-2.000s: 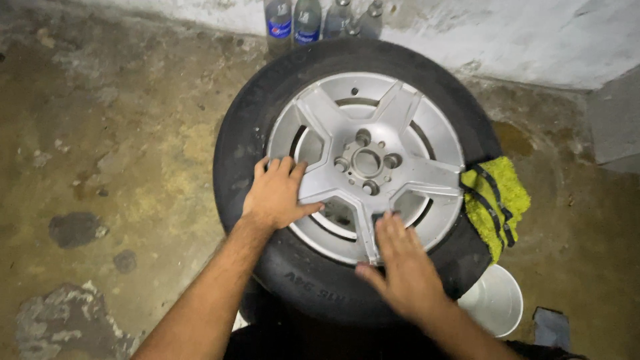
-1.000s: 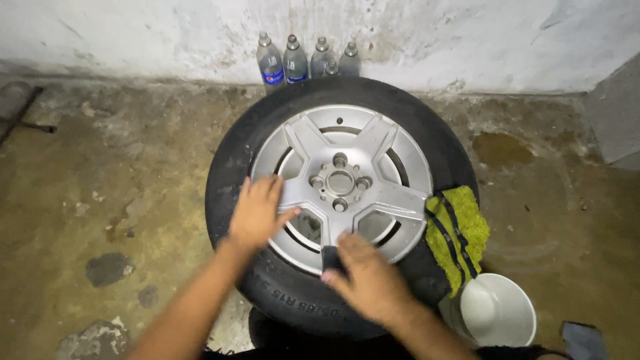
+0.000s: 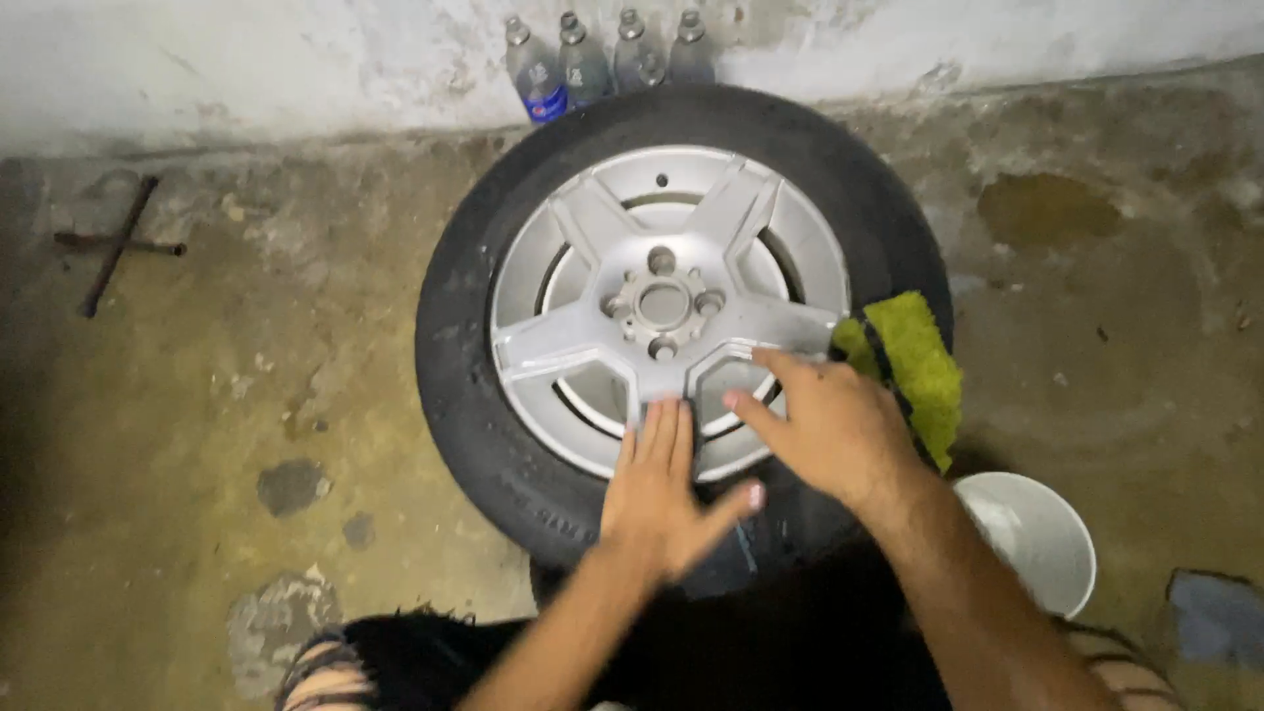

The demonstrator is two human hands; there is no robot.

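A silver alloy rim (image 3: 568,341) inside a black tyre (image 3: 459,415) lies flat before me, face up. My left hand (image 3: 657,504) presses its extended fingers on the lower spoke, over a small dark pad (image 3: 694,434) whose edges show beside the fingers; its thumb sticks out to the right. To the right, my right hand (image 3: 834,430) rests its fingertips at the lower right spoke, fingers spread and nothing visible in it. Beyond that hand a yellow-green fluffy cloth (image 3: 918,365) with dark strips hangs over the tyre's right side.
Several bottles (image 3: 538,79) stand against the whitish wall behind the tyre. A cross-shaped lug wrench (image 3: 120,245) lies on the stained floor at left. At lower right are a white bucket (image 3: 1081,553) and a flat bluish-grey piece (image 3: 1215,617). My knees flank the near side.
The dark pad was under my right hand; now my left hand is over it on the lower spoke. My left hand has moved from the rim's left side, my right hand to the right. The view has shifted.
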